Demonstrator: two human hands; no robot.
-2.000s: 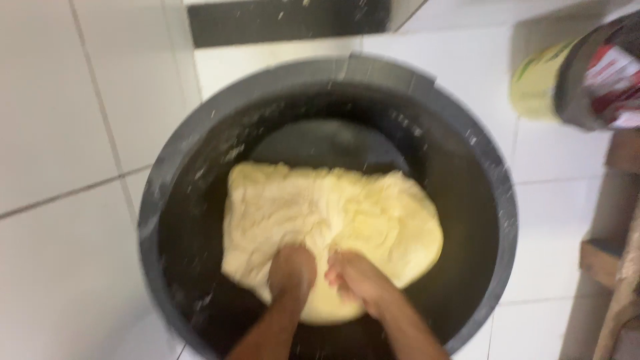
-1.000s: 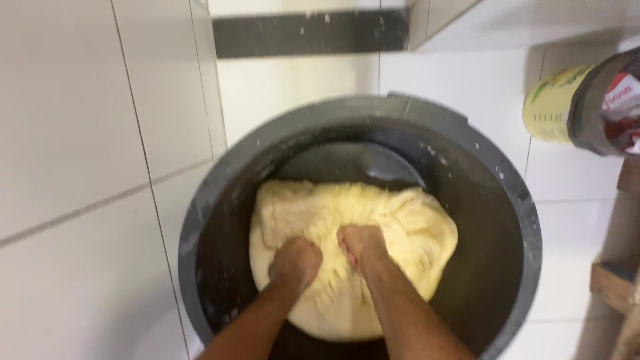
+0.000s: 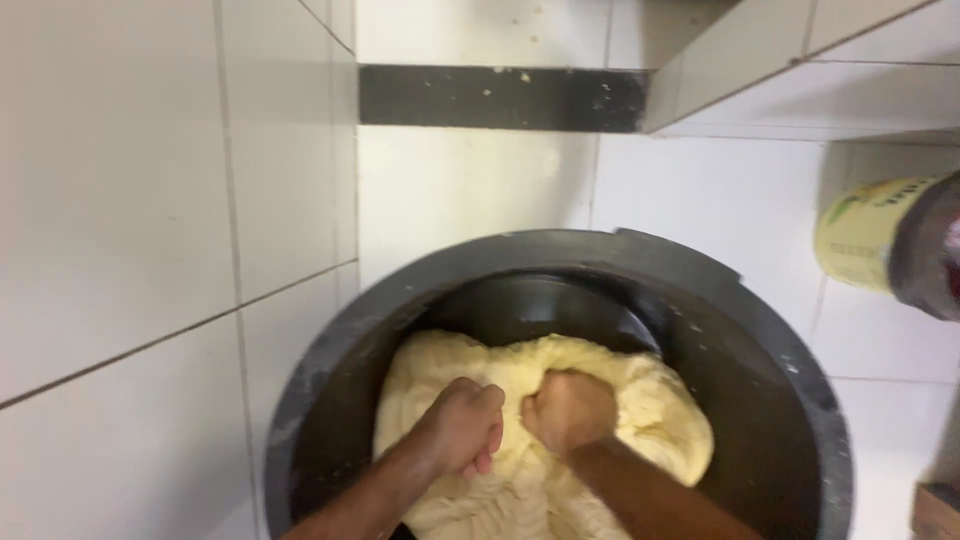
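A large mass of pale yellow dough (image 3: 517,495) lies in the bottom of a round black plastic tub (image 3: 810,375). My left hand (image 3: 465,426) is curled into a fist over the left-middle part of the dough, with nothing visible in it. Beside it, my right hand (image 3: 571,411) is also a fist, its knuckles pressed into the dough right of the middle. The dough's surface is folded and creased below the hands. Its lower edge runs out of view.
White tiled wall (image 3: 120,187) rises at the left of the tub. A dark strip (image 3: 502,97) crosses the white tiled floor beyond it. At the right stands a yellow container with a dark bag over its top (image 3: 862,236). A wooden piece (image 3: 936,510) shows at the lower right.
The view has tilted, so the tub sits lower in it. My fists have shifted on the dough, the left one now lifted somewhat. More creases show in the dough below them.
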